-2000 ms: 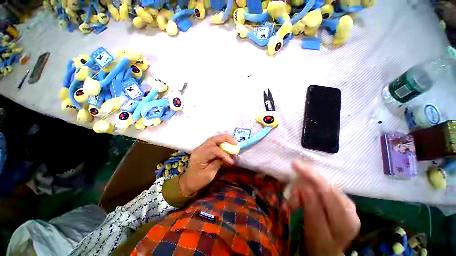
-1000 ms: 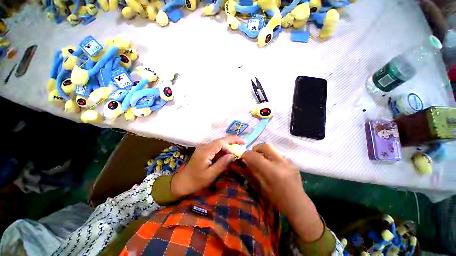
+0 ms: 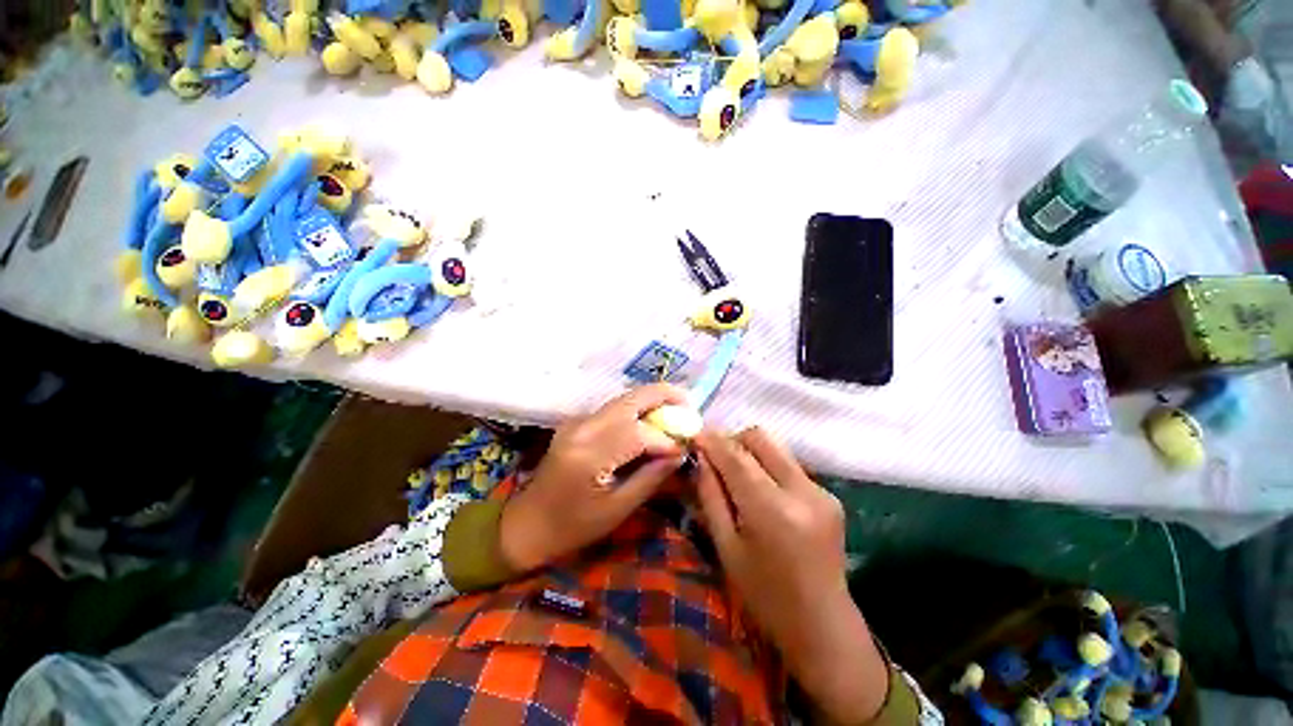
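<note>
A plush piece (image 3: 720,366) has a blue tube. Its far yellow knob with a dark red eye lies on the table cloth, and its near yellow knob is between my fingers. A blue label hangs at its left. My left hand (image 3: 589,475) pinches the near knob. My right hand (image 3: 773,532) is at the knob's right side, fingertips pinched together close to it. A needle or thread there is too small to make out. Dark thread snips (image 3: 701,263) lie on the cloth just beyond the far knob.
A plush pile (image 3: 270,255) lies left on the table (image 3: 567,270), another (image 3: 667,43) along the far side. A black phone (image 3: 847,298), purple tin (image 3: 1056,379), brown box (image 3: 1177,329), white-lidded jar (image 3: 1117,274) and bottle (image 3: 1071,192) stand right. Boxes of pieces sit below the table edge.
My right hand has come in from the lower right to the near knob and stays there. My left hand keeps its pinch. The whole view has shifted slightly.
</note>
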